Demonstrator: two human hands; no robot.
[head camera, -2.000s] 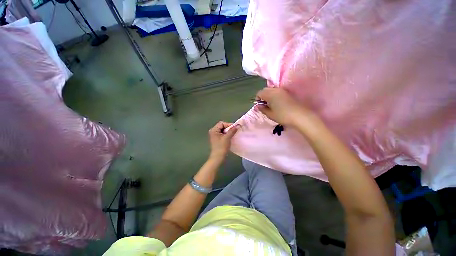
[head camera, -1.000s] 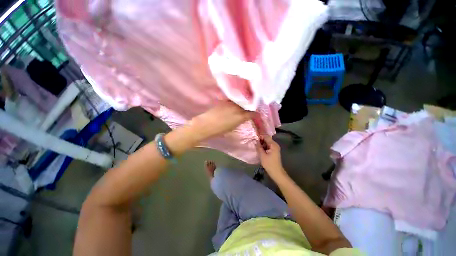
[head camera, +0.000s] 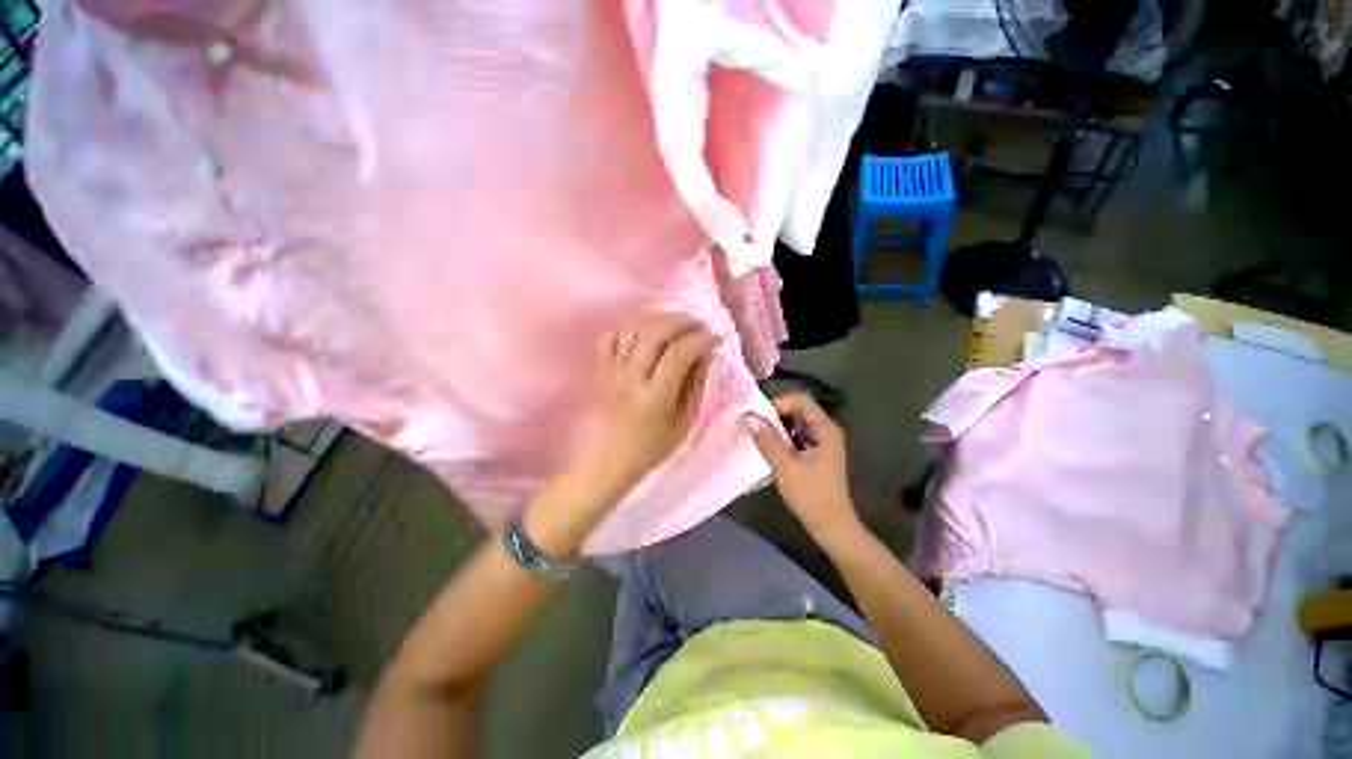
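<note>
A shiny pale-pink blouse (head camera: 445, 193) with a white sleeve cuff (head camera: 704, 134) hangs in front of me and fills the upper left. My left hand (head camera: 653, 389), with a bracelet at the wrist, lies on the lower part of the blouse, its fingers bent at gathered cloth near the side edge. My right hand (head camera: 802, 449) pinches the bottom edge of the blouse just right of it. A small dark thing shows in the right fingers, too hidden to name. The blouse's top and hanger are out of view.
A second pink blouse (head camera: 1105, 475) lies flat on a side table (head camera: 1023, 682) at the right, with tape rolls (head camera: 1157, 684) near it. A blue stool (head camera: 906, 223) and a fan (head camera: 1078, 45) stand behind. A metal rack foot (head camera: 286, 653) is on the floor at lower left.
The view has swung right from the rack to the side table. Since the last earlier frame, my left hand has opened out over the cloth; my right hand still pinches the blouse's edge.
</note>
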